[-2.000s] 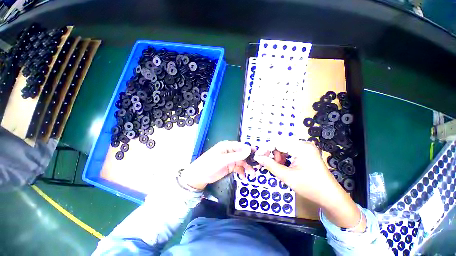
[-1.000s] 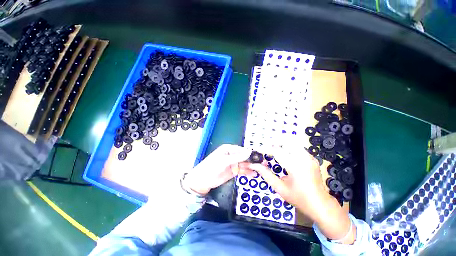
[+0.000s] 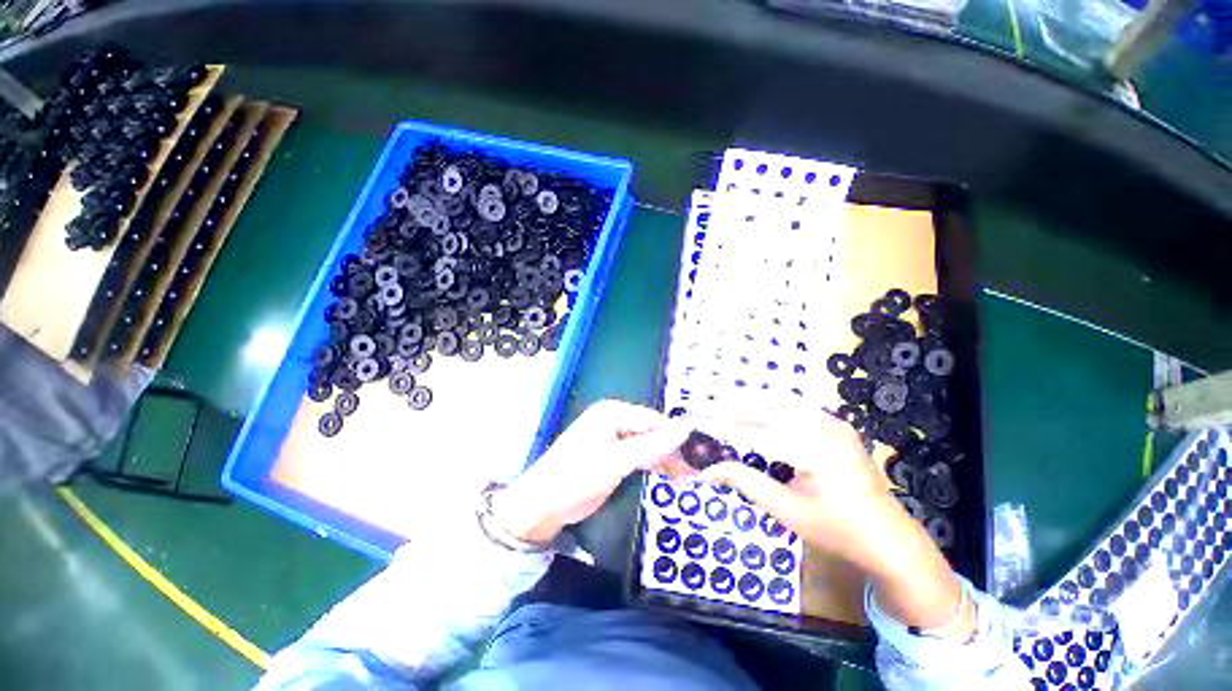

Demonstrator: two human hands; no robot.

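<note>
A black ring part (image 3: 701,450) is held between my two hands, above the sticker sheet. My left hand (image 3: 595,466) grips its left side with the fingertips. My right hand (image 3: 824,493) touches it from the right; its fingertips overlap the part and look bright and blurred. The sticker sheet (image 3: 723,554) shows rows of dark circles below my hands. A second white sheet (image 3: 763,270) with small dots overlaps it above. Both lie in the black tray (image 3: 957,257), with a heap of black rings (image 3: 894,362) on its right side.
A blue tray (image 3: 574,351) with a large heap of black rings stands at the left. Boards of black parts (image 3: 189,230) and another person's grey sleeve (image 3: 61,412) are at far left. Spare sticker sheets (image 3: 1162,540) and a crumpled clear bag (image 3: 1009,540) lie at the right.
My hands stay together over the sheet while the fingers shift around the ring part, which showed more openly one second ago. The trays sit slightly lower in the view.
</note>
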